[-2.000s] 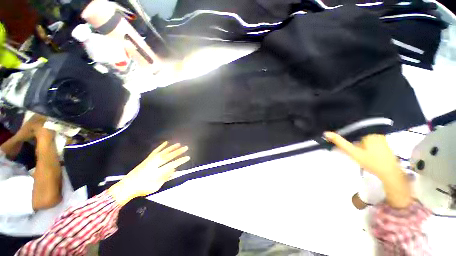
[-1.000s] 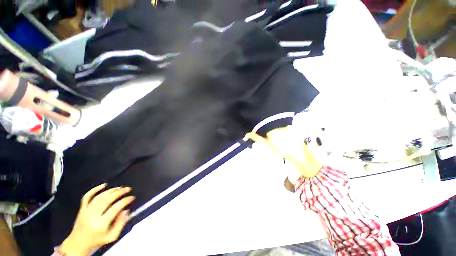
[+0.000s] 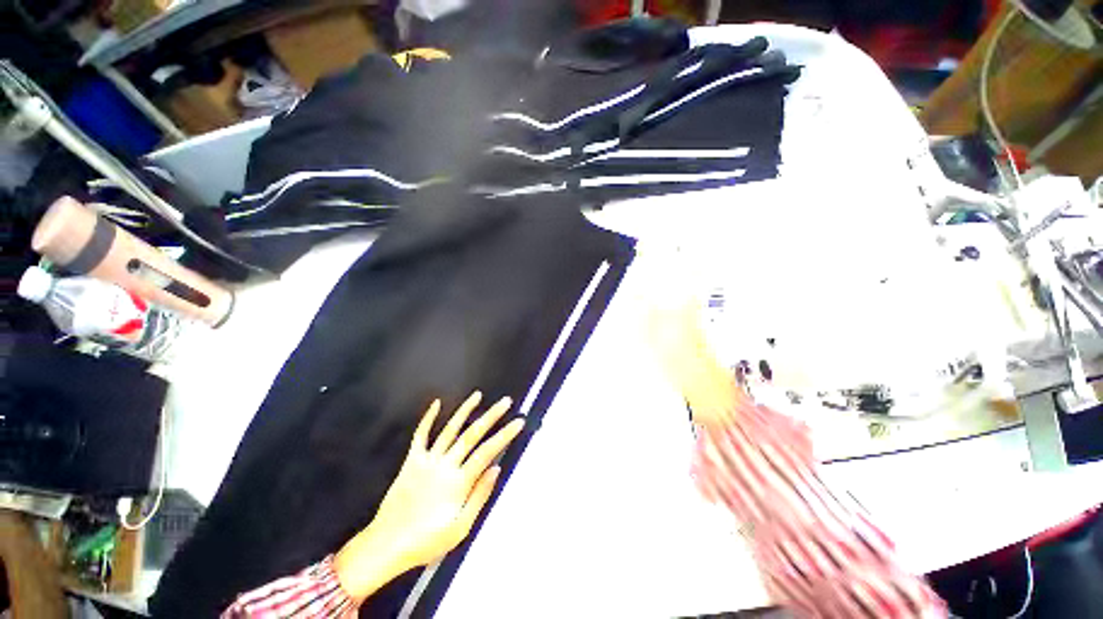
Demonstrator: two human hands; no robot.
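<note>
A large black cloth panel (image 3: 375, 327) with a white stripe near its right edge lies on the white table. My left hand (image 3: 442, 484) lies flat on the cloth beside the stripe, fingers spread, holding nothing. My right hand (image 3: 696, 351) is right of the cloth, over the table by the sewing machine (image 3: 895, 314). It is washed out by glare, so its fingers and whether it holds anything cannot be made out.
More black garment pieces with white stripes (image 3: 677, 133) lie at the back. A pink tumbler (image 3: 133, 260) and a water bottle (image 3: 97, 312) stand at the left, above a dark machine part (image 3: 79, 417). The table's front edge (image 3: 1028, 520) is at the lower right.
The cloth's right end has come away from the machine and lies flatter. My left hand has moved right and up on it. My right hand no longer touches the stripe. The view has shifted.
</note>
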